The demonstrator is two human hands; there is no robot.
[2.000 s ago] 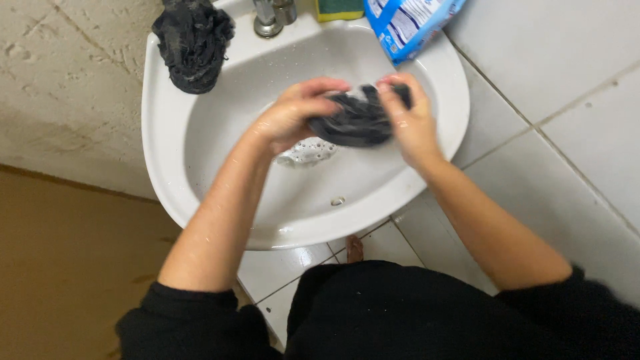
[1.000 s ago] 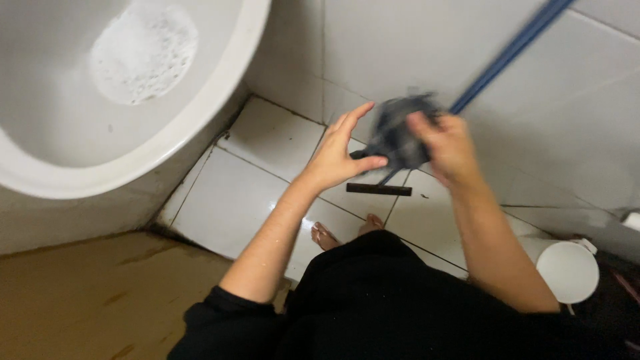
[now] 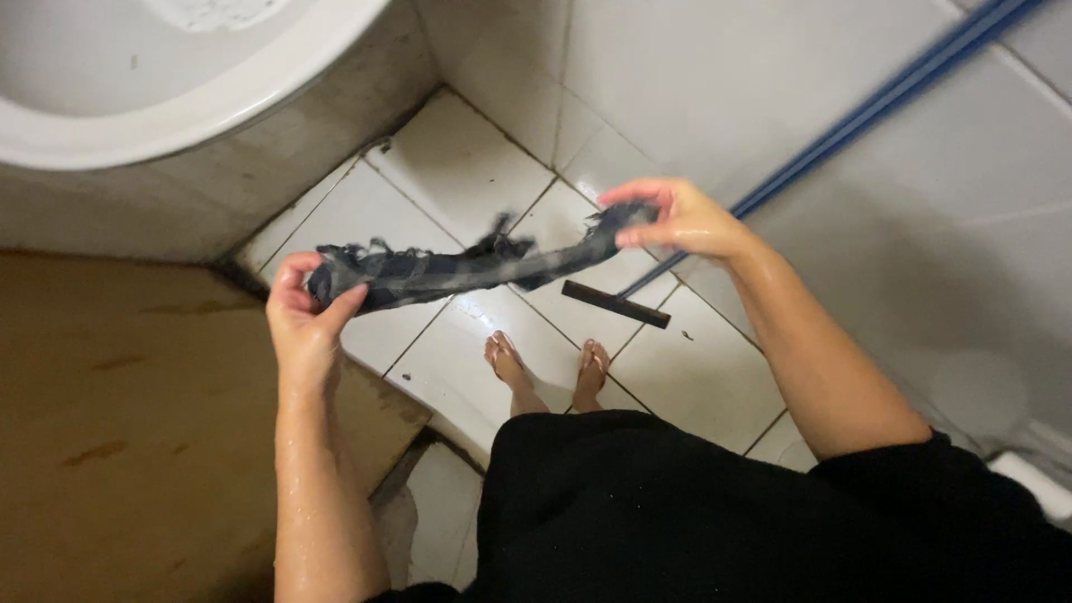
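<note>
A dark, wet-looking cloth garment (image 3: 452, 272) is stretched between my hands above the tiled floor, its upper edge ruffled and ragged. The left end is pinched between the thumb and fingers of my left hand (image 3: 314, 297). My right hand (image 3: 670, 219) grips the other end, a little higher and blurred by motion. What kind of garment it is, I cannot tell. At the upper left, the white ceramic washbasin (image 3: 251, 109) has white foam (image 3: 222, 10) in its bowl.
A floor squeegee (image 3: 615, 304) stands on the white floor tiles (image 3: 444, 167), its blue handle (image 3: 846, 126) leaning along the tiled wall. My bare feet are on the floor below the cloth. A brown surface (image 3: 126, 402) lies at the left.
Both hands have left the basin with the dark cloth. It was bunched between them a second ago and is now drawn out lengthwise, the hands far apart. The view has swung right, to the floor.
</note>
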